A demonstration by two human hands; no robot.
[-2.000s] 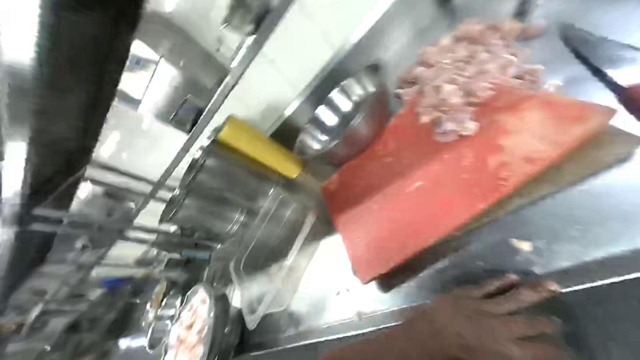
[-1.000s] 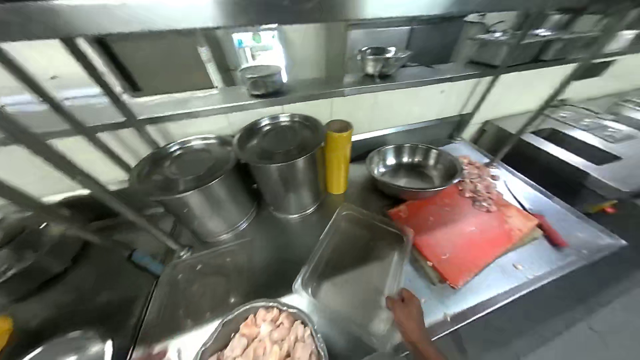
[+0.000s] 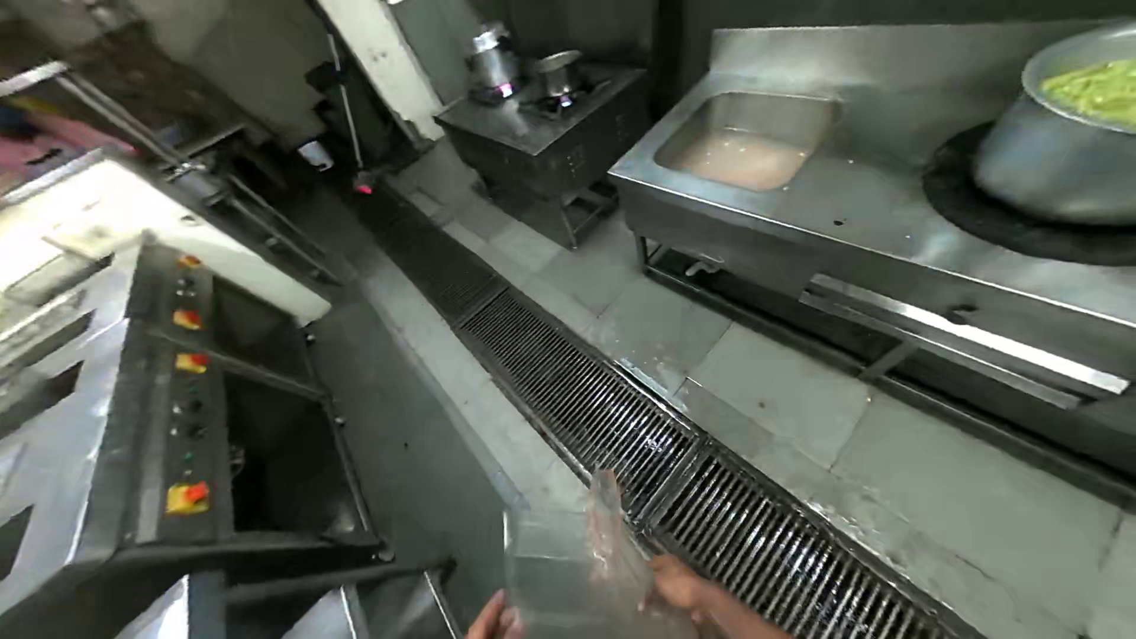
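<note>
A clear plastic container [image 3: 555, 568] is low in the head view, above the floor beside the drain grating. At its left edge my left hand [image 3: 497, 617] is on it, fingers bent around the side. My right hand [image 3: 688, 590] is at its right side, closed at the edge of the container and a crumpled translucent plastic piece [image 3: 606, 524], perhaps a bag. The image is blurred there, so which of the two the right fingers grip is hard to tell.
A metal floor grating [image 3: 568, 382] runs diagonally ahead. At right stands a steel counter with a sink [image 3: 750, 146] and a large pot [image 3: 1056, 160]. A low stove [image 3: 541, 115] is beyond. At left is steel equipment with knobs [image 3: 188, 417].
The view has swung from the worktop with the red cutting board to the floor aisle. A hand was at the clear container on the worktop; now both hands have the container over the floor.
</note>
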